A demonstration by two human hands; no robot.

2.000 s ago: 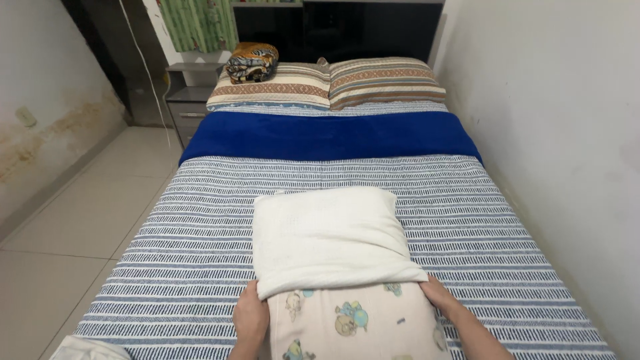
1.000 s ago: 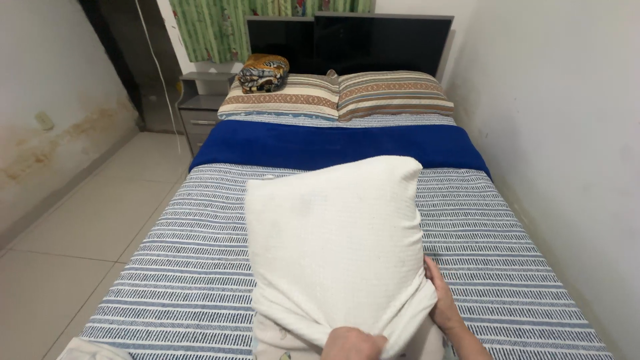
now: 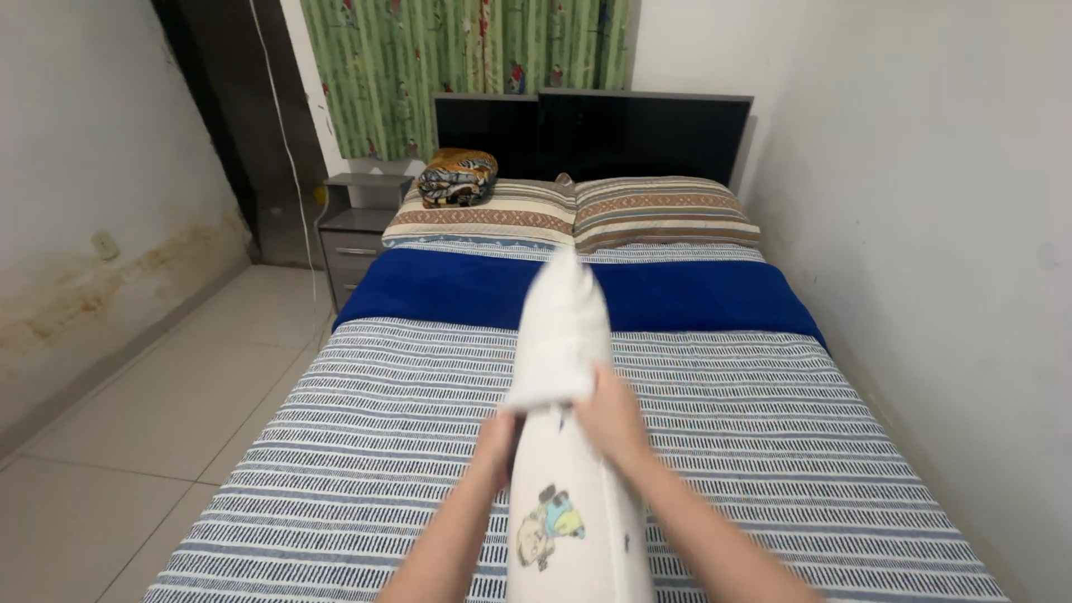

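A pillow with a pale cartoon print (image 3: 569, 511) is tilted up on its edge over the bed, its narrow side toward me. A white pillowcase (image 3: 563, 335) covers its far part, the hem about halfway along. At the left of that hem, my left hand (image 3: 499, 440) grips the cloth and pillow side. My right hand (image 3: 610, 410) grips the hem from the right, blurred by motion. The fingertips of both hands are partly hidden by cloth or blur.
A striped bedspread (image 3: 377, 469) and a folded blue blanket (image 3: 712, 293) cover the bed. Striped pillows (image 3: 662, 209) lie against the dark headboard (image 3: 645, 134), with a folded patterned blanket (image 3: 458, 177) on the left one. A grey nightstand (image 3: 356, 243) stands at left; a wall (image 3: 946, 251) borders the right.
The pillow has turned from lying flat to standing on edge. My left hand has moved from the hem's near middle to its left side. The view has tipped upward.
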